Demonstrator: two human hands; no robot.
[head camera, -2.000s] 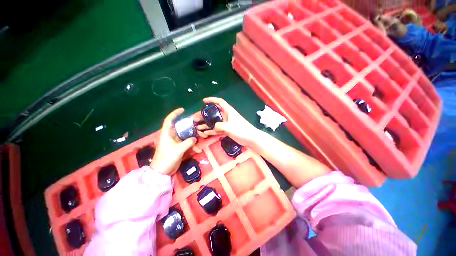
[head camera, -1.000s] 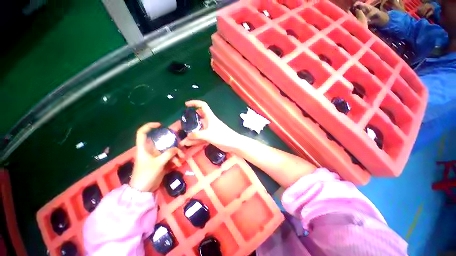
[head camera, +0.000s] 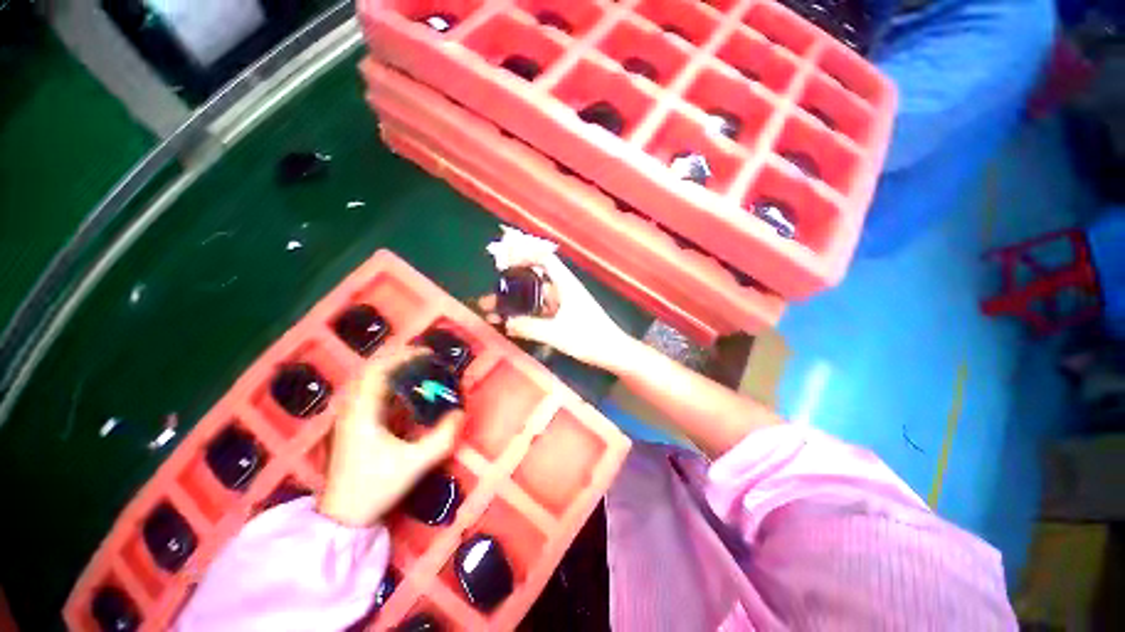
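Observation:
My left hand (head camera: 370, 451) holds a watch body (head camera: 426, 393) over the coral tray; a small green-and-white patch shows on its dark face. My right hand (head camera: 574, 321) holds another watch body (head camera: 523, 293), dark and glossy, just beyond the tray's right edge. The pocketed coral foam tray (head camera: 570, 459) lies in front of me, tilted in view. Many of its pockets hold black watch bodies, such as one at its near right (head camera: 482, 572). Two pockets at its right side show no watch. My left hand and sleeve hide part of the tray.
A stack of coral trays (head camera: 543, 204) stands beyond and right, its top one partly filled. A crumpled white scrap (head camera: 516, 247) lies by my right hand. A loose black piece (head camera: 302, 167) and white bits are on the green surface. A blue-clothed person (head camera: 962, 87) is at upper right.
The view has shifted right, so trays appear further left. My hands have moved apart, and the left one is now over the tray's pockets. The left watch now shows a coloured patch.

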